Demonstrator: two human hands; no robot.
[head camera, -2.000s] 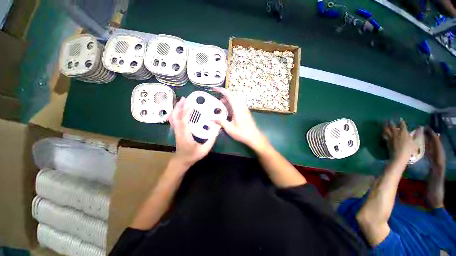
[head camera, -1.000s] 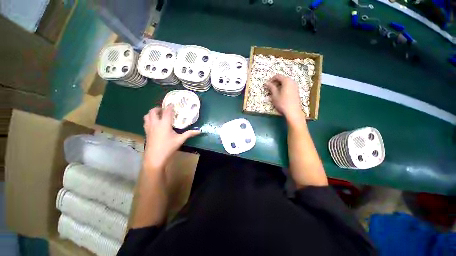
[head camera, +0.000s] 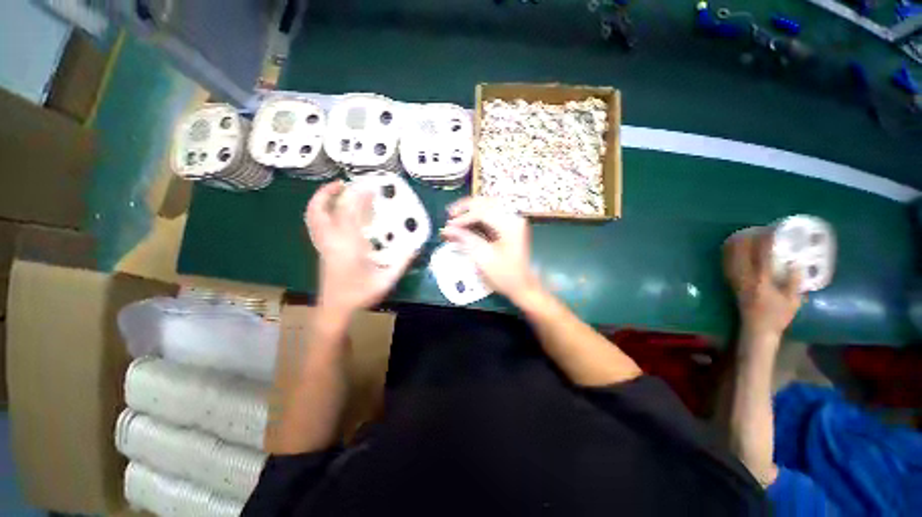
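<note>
An off-white front cover (head camera: 397, 218) with round dark holes is gripped at its left side by my left hand (head camera: 349, 242), over the green bench. My right hand (head camera: 492, 240) is just right of it, fingers bent; blur hides whether a small insert is between them. A second cover (head camera: 457, 275) lies on the bench, partly under my right hand. The brown cardboard parts tray (head camera: 613, 151), full of small off-white inserts, stands behind my right hand. Stacks of covers (head camera: 366, 131) stand in a row left of the tray.
An open carton (head camera: 61, 384) with rows of covers (head camera: 192, 394) and a translucent sheet (head camera: 207, 338) is at lower left. At right, a neighbouring worker's hand (head camera: 763, 288) holds covers (head camera: 805, 252). Blue wired components (head camera: 768, 35) lie beyond the white strip.
My right hand has left the parts tray and come back beside the covers. My left hand has lifted a cover and moved it right. The neighbour's hand has appeared at the right-hand covers.
</note>
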